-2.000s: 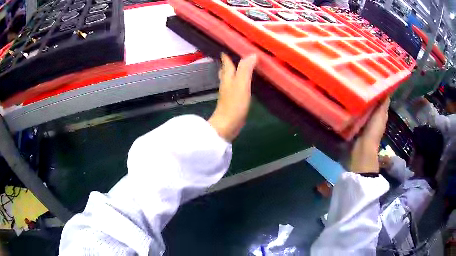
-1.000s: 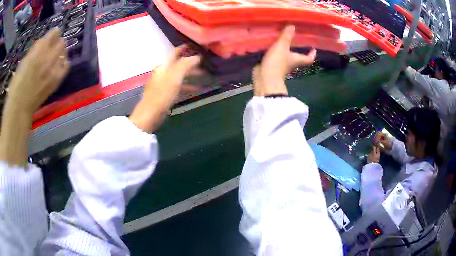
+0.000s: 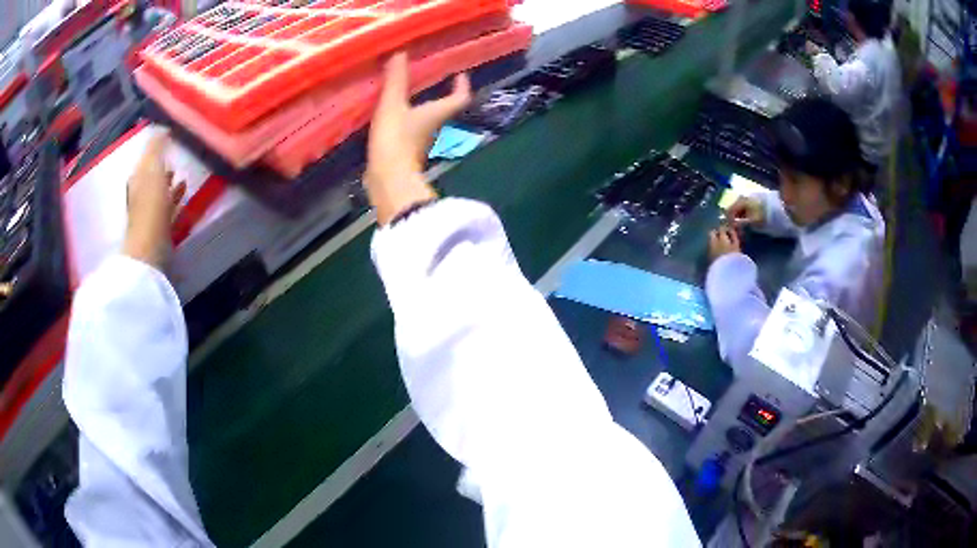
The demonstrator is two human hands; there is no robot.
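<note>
A stack of red-orange foam trays [image 3: 311, 64] with grid pockets is at the upper left, with a black foam tray [image 3: 289, 191] under it. Some back pockets hold dark parts. My right hand [image 3: 407, 134] is against the near side of the stack, palm up, thumb and fingers spread. My left hand [image 3: 155, 198] is at the stack's lower left corner, blurred, its fingertips partly hidden behind the tray. The stack looks raised and slightly tilted.
A raised shelf with white paper [image 3: 96, 209] and black trays [image 3: 30, 236] is at the left. A green belt or bench [image 3: 311, 353] runs diagonally. A person in white [image 3: 814, 257] sits at the right beside a control box [image 3: 787, 364] and a blue sheet [image 3: 632, 293].
The view has turned right. The tray stack and both my hands now show further left. Another person's hand, seen at the far left a second ago, is out of view.
</note>
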